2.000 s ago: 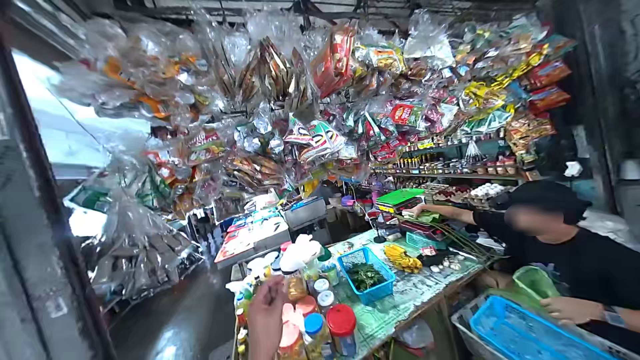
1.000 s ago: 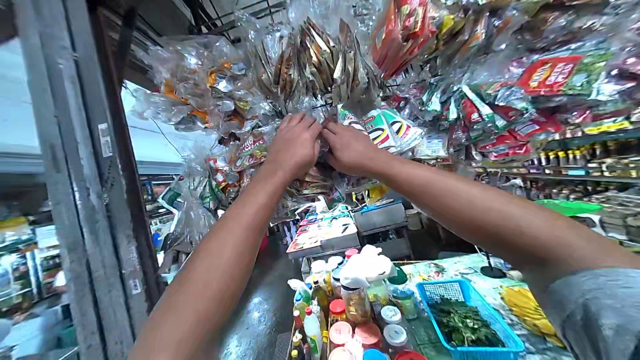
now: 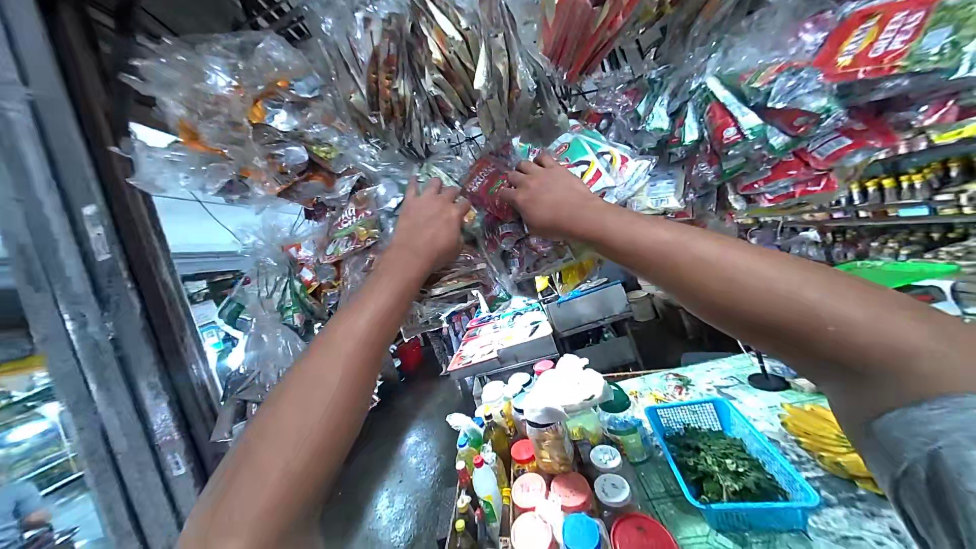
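Observation:
Both arms reach up into a dense row of hanging clear plastic bags filled with packets. My right hand (image 3: pixel 545 194) has its fingers curled at the edge of a dark red printed packet (image 3: pixel 488 183); whether it grips the packet is unclear. My left hand (image 3: pixel 433 221) is just left of that packet, its fingertips among clear plastic wrapping, and its hold cannot be made out. White and green packets (image 3: pixel 598 160) hang right of my right hand. Long brown and silvery packets (image 3: pixel 450 69) hang above both hands.
Below stand lidded jars (image 3: pixel 572 492) and bottles (image 3: pixel 486 488) on a table, beside a blue plastic basket (image 3: pixel 793 515) of green leaves (image 3: pixel 717 461) and yellow bananas (image 3: pixel 831 446). A grey post (image 3: pixel 99 290) rises at the left. Shelves with small bottles (image 3: pixel 888 191) are at the right.
Two seconds ago one hand was low by the jars; both are now up among the hanging bags. Since one second ago the hands have moved apart, and a dark red packet shows between them.

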